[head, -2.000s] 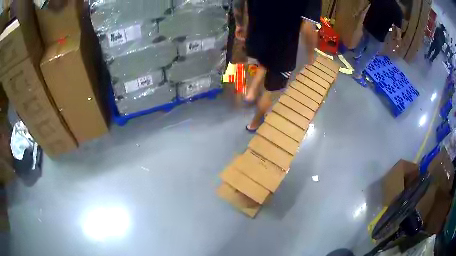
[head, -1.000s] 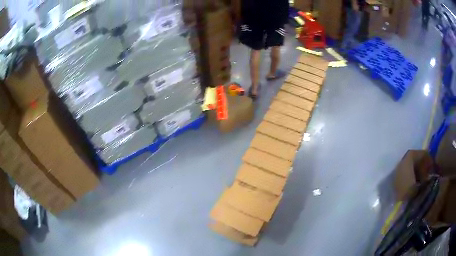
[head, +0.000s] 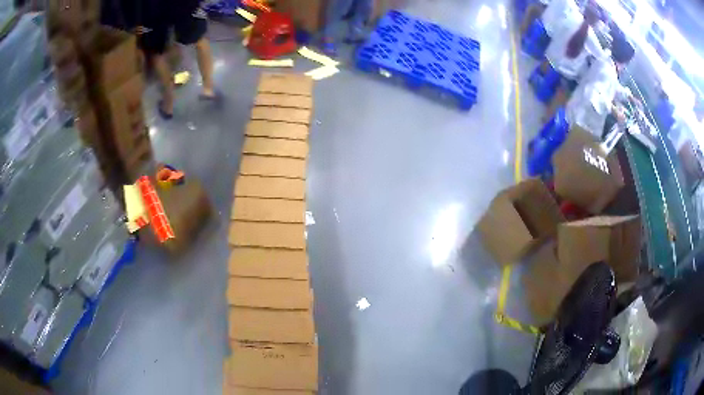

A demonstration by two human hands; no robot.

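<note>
Neither of my hands is in view. A long row of cartons [head: 269,208] lies on the grey floor in front of me, running from the bottom edge up towards a red stool [head: 272,35]. To its left a small box used as a side table [head: 189,216] carries an orange-red label strip [head: 157,208], pale yellow backing paper [head: 134,207] and an orange tape roll [head: 167,177].
A wrapped pallet load [head: 66,208] stands at left, beside stacked cartons [head: 123,116]. A blue pallet [head: 421,55] lies beyond. Open cartons [head: 519,220], a pedestal fan [head: 579,324] and seated people [head: 590,92] along a line are at right. A person's legs [head: 204,65] show upper left.
The view has turned right and moved forward, so the carton row now runs nearly straight ahead. The assembly line and seated people have come into view. The standing person appears farther left.
</note>
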